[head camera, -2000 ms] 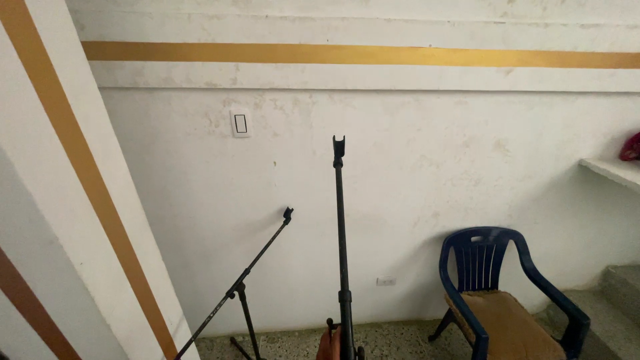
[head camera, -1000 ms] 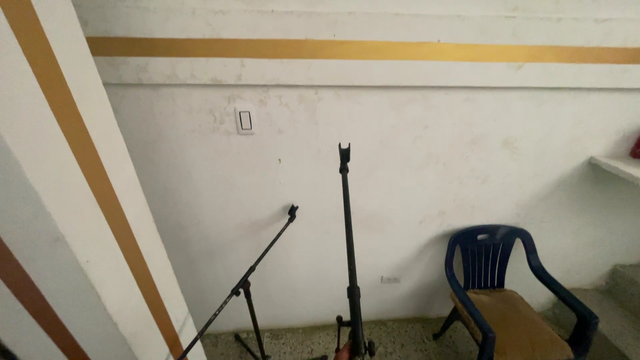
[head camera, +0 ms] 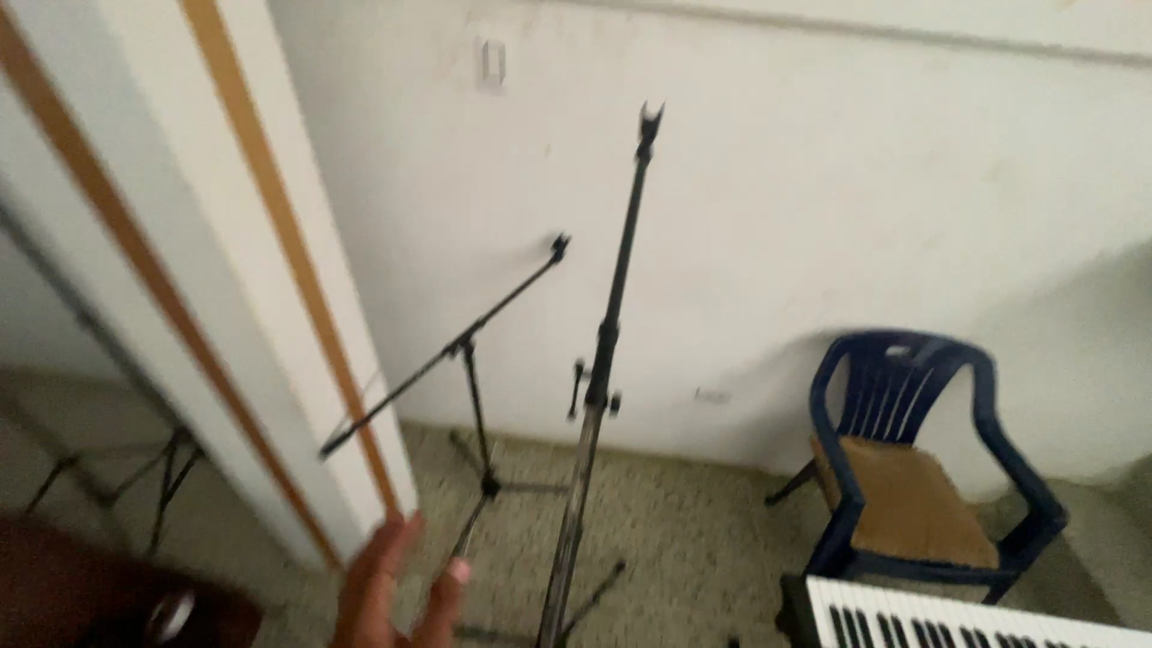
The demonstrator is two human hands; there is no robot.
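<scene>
My left hand (head camera: 396, 589) is at the lower edge, left of a black microphone stand (head camera: 605, 360). Its fingers are apart and hold nothing, and it does not appear to touch the stand. The near stand rises steeply, with a U-shaped microphone clip (head camera: 651, 121) at its upper end and a joint with a lever and knob midway. Behind it, nearer the wall, a second microphone stand (head camera: 477, 405) carries a slanted boom with a clip at its raised end. My right hand is out of view.
A blue plastic armchair (head camera: 837, 486) with a tan seat stands by the wall at right. A piano-style keyboard (head camera: 972, 621) lies at the lower right. At left is a striped pillar (head camera: 225, 270), with more stand legs (head camera: 166, 486) and a blurred reddish-brown object (head camera: 108, 585) beyond.
The view has tilted down, bringing the keyboard into sight. A hand seen earlier at the near stand's joint is no longer there; my left hand now shows apart from the stand.
</scene>
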